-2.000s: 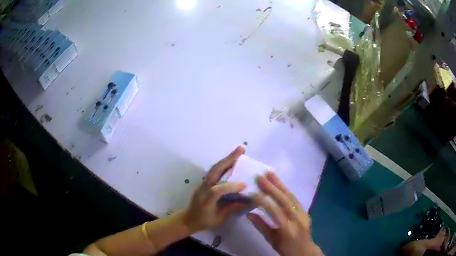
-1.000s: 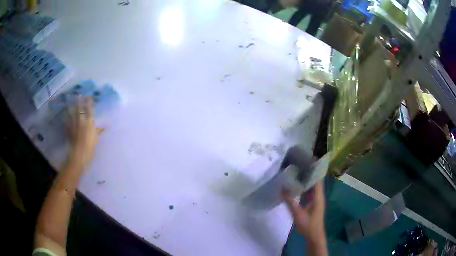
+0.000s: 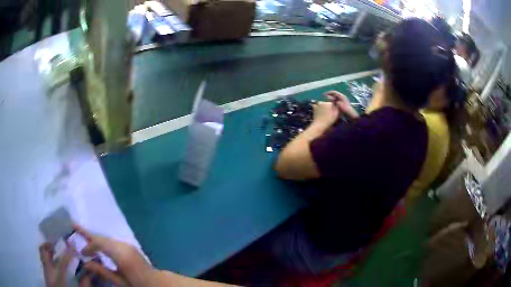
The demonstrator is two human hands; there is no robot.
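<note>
In the head view an open retail box [image 3: 57, 225], partly cut off and blurred, is at the lower left over the white table [image 3: 33, 146]. Its pale flap sticks up. My left hand [image 3: 53, 263] holds its left side, cut off by the bottom edge. My right hand [image 3: 112, 255] reaches in from the right, its fingers on the box near the mouth. Another open retail box [image 3: 200, 148] stands on the green bench [image 3: 168, 218], its flap up.
A person in a dark top [image 3: 370, 168] sits at the right, hands at a heap of black glittering pieces [image 3: 288, 120]. A post [image 3: 109, 73] stands at the table's far edge. A brown carton [image 3: 221, 19] and boxes lie behind.
The view has swung right, and the rows of closed boxes have left it. My left hand has come from those rows to the open box. Both hands are now at it.
</note>
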